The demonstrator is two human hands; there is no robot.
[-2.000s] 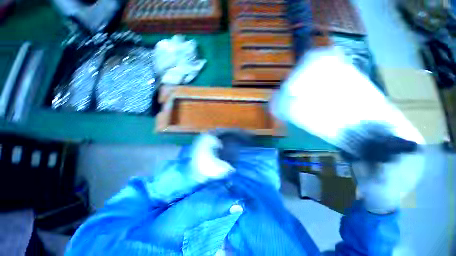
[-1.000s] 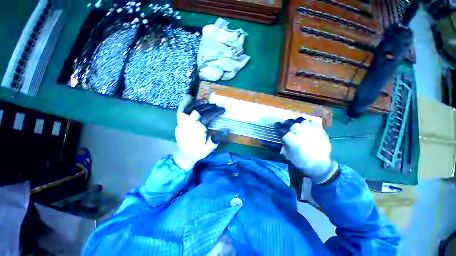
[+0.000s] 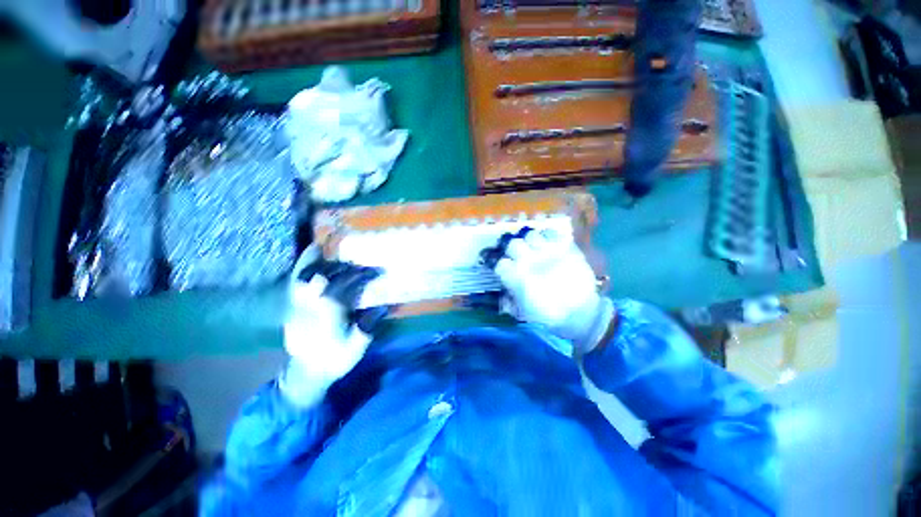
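A silvery-white finned heat sink lies in the orange-brown jig at the bench's front edge. Small notches or dots run along its far edge. My left hand, in a white glove with dark fingertips, grips the heat sink's left end. My right hand, gloved the same way, grips it near the right end. The undersides of both hands' fingers are partly hidden.
The dark electric screwdriver hangs over orange-brown component boards behind the jig. A crumpled off-white cloth and silvery screws lie at the left. A slotted plate lies at the right.
Two seconds ago the jig was empty and my right hand held the bright heat sink at the right. Now it lies in the jig with both hands on it. The view has also turned.
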